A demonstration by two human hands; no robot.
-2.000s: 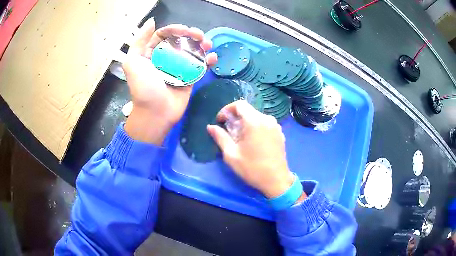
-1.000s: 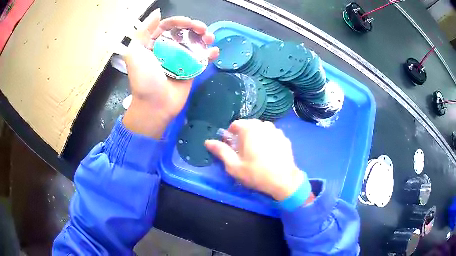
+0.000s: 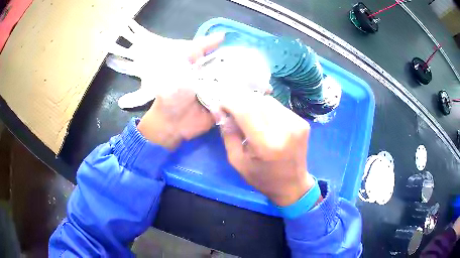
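My left hand point(image 3: 176, 115) holds a round disc point(image 3: 237, 68) over the blue tray point(image 3: 371, 121). The disc is tilted and washed out by white glare, so its face and whether it is a single disc cannot be told. My right hand point(image 3: 272, 146) is closed at the disc's lower edge, with a small shiny bit of clear film point(image 3: 220, 117) at its fingertips. Dark green discs point(image 3: 298, 65) overlap in the tray behind the hands, with a silver-faced disc point(image 3: 331, 93) at their right end. The hands hide the tray's left part.
A flat white glove point(image 3: 136, 55) lies left of the tray, beside tan cardboard point(image 3: 45, 75). White discs point(image 3: 378, 179) and metal cups point(image 3: 421, 187) lie right. Beyond the curved rail point(image 3: 353, 58) are black round units point(image 3: 364, 17). Another person's sleeve point(image 3: 441, 247) shows lower right.
My left hand has moved right and lower with its disc, now glaring white instead of green and silver. My right hand has come up to the disc's edge. The glove is now uncovered.
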